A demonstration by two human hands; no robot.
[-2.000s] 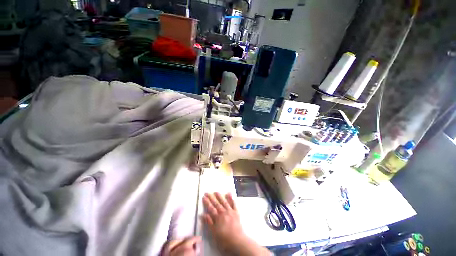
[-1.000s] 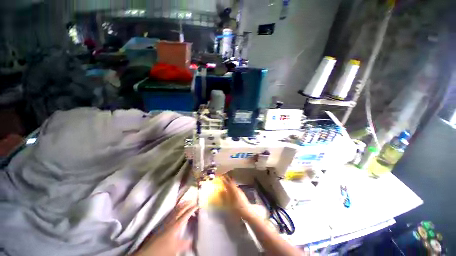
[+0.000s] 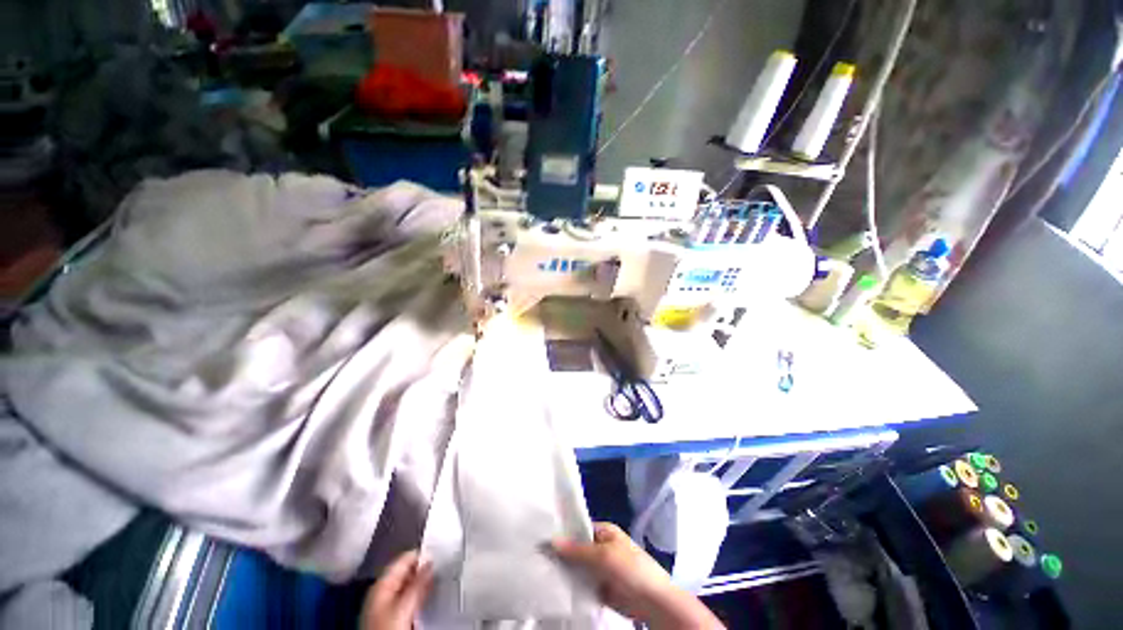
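Observation:
The large grey-beige cloth (image 3: pixel 246 332) lies heaped left of the sewing machine (image 3: pixel 579 265). Its white band (image 3: pixel 511 431) runs from the presser foot area (image 3: pixel 487 308) over the table's front edge towards me. My left hand (image 3: pixel 397 593) grips the cloth edge at the bottom of the view. My right hand (image 3: pixel 616 569) pinches the right edge of the band, thumb and fingers partly over it. The band looks fairly flat between my hands. The needle is too small to make out.
Black scissors (image 3: pixel 633 396) lie on the white table (image 3: pixel 850 382), with a small blue tool (image 3: pixel 786 369) to their right. An oil bottle (image 3: pixel 909 289) stands at the far right. A white roll (image 3: pixel 690 517) hangs under the front edge. A crate of thread spools (image 3: pixel 991 542) is lower right.
Both hands have moved from near the presser foot down towards me, past the table's front edge, and now hold the cloth and band there. The view has shifted, showing more below the table.

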